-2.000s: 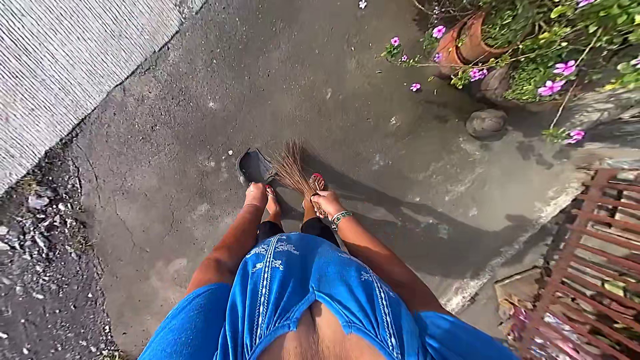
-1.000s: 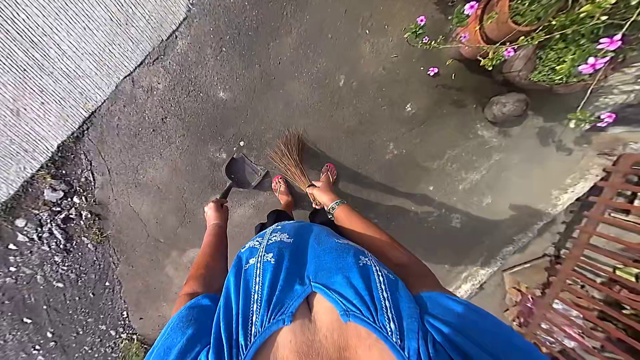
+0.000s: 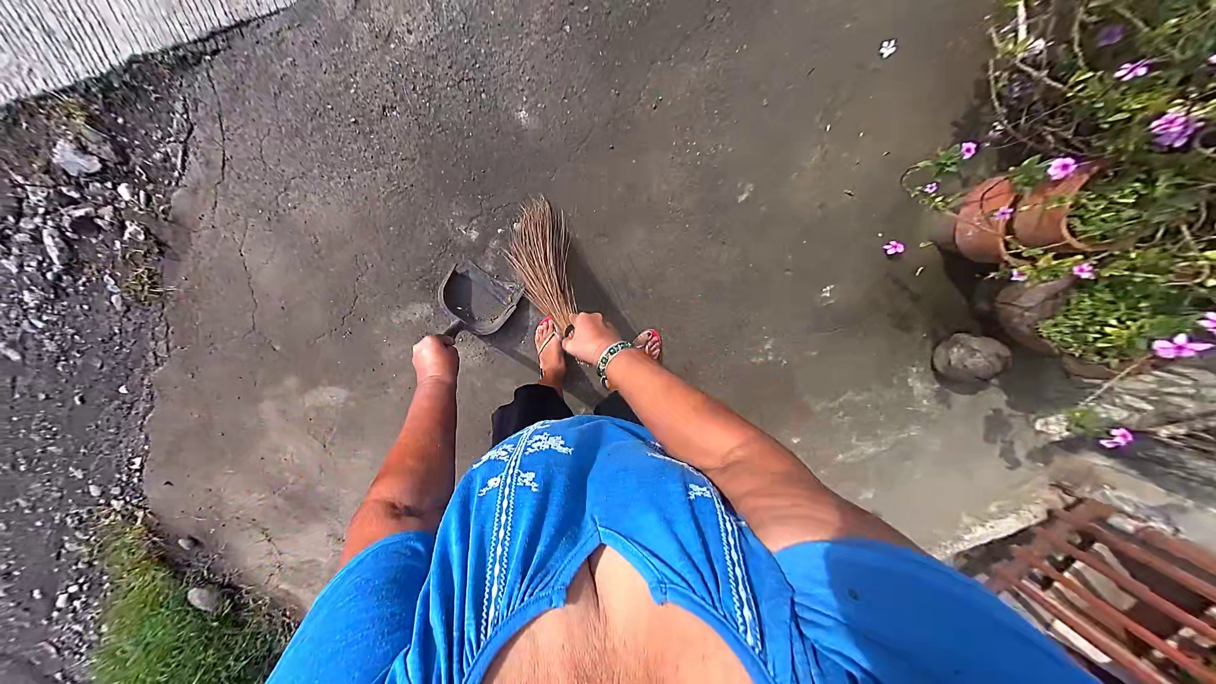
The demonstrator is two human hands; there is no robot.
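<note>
My left hand (image 3: 435, 359) grips the handle of a dark dustpan (image 3: 481, 298), which lies low over the concrete ground to the left of my feet. My right hand (image 3: 591, 338), with a beaded bracelet on its wrist, is closed around the bound end of a stick broom (image 3: 544, 249). The bristles fan out forward and slightly left, with their tips beyond the dustpan's right edge. Some small bits lie in or on the pan. My sandalled feet stand just under the broom and my right hand.
Terracotta pots (image 3: 984, 220) with pink-flowered plants stand at the right, near a round stone (image 3: 971, 358). A rusty metal grate (image 3: 1121, 579) is at the lower right. Loose gravel (image 3: 66, 247) and grass (image 3: 157, 608) border the cracked concrete at left.
The dustpan and left hand were close to my feet two seconds ago and are now farther left. The broom stays in my right hand. The view has shifted.
</note>
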